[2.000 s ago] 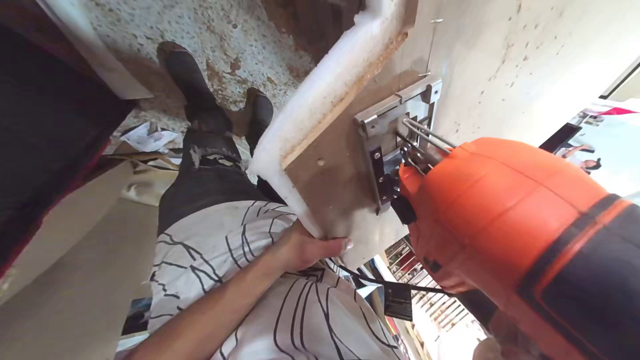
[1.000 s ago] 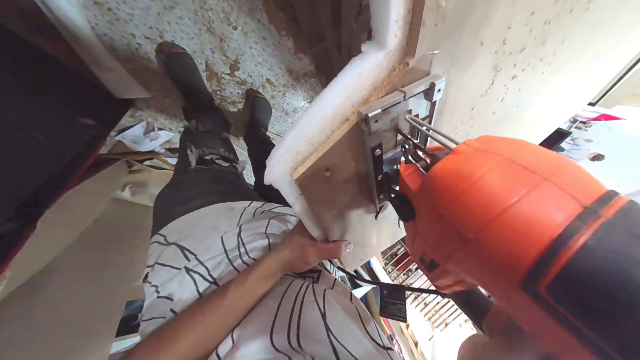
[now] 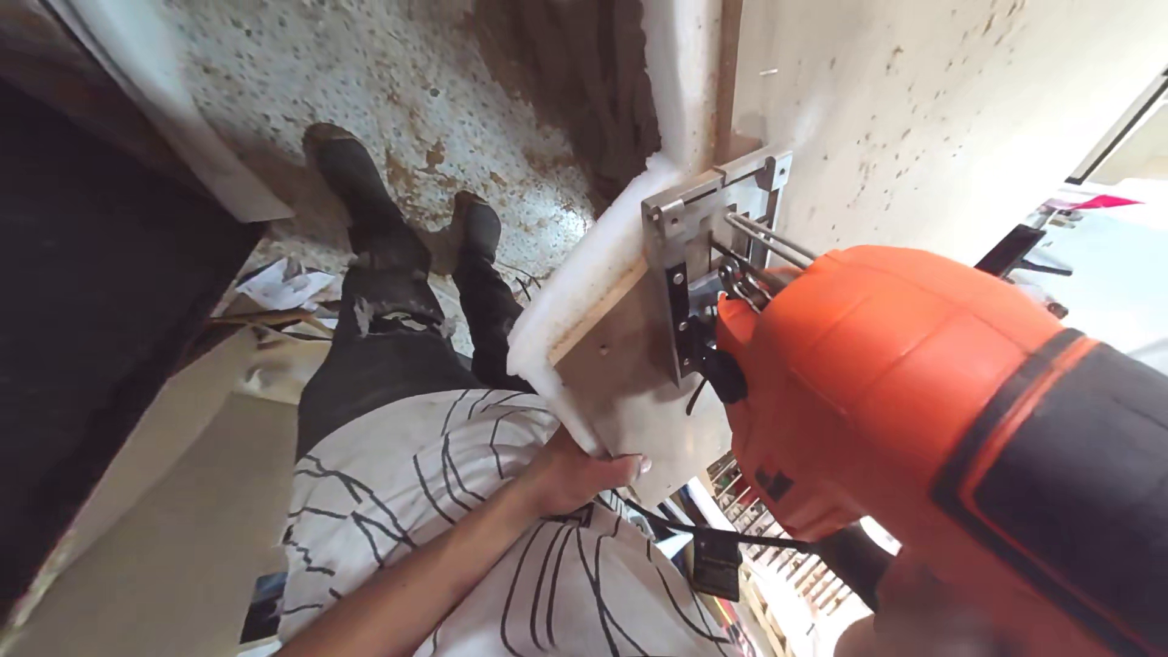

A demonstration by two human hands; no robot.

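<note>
An orange and black jigsaw (image 3: 876, 365) fills the right of the view, its metal base plate (image 3: 684, 246) lying on a wooden board (image 3: 630, 365) near the edge. My right hand (image 3: 922, 602) is at the tool's handle at the lower right, blurred and largely behind the body. With the thumb on top, my left hand (image 3: 584, 474) grips the board's near corner. White foam-like padding (image 3: 584, 283) runs along the board's left edge. The blade's contact with the board is hidden. A black power cord (image 3: 730, 537) passes below the tool.
A speckled floor (image 3: 438, 100) lies beneath, with my shoes (image 3: 474, 228) on it. Crumpled paper (image 3: 283, 285) and scraps are at the left, beside a large dark panel (image 3: 100, 274). A pale surface (image 3: 1113, 265) holding several items stands at the far right.
The jigsaw has moved slightly along the board, away from my body, and more of the board's near part shows. My left hand stays on the corner.
</note>
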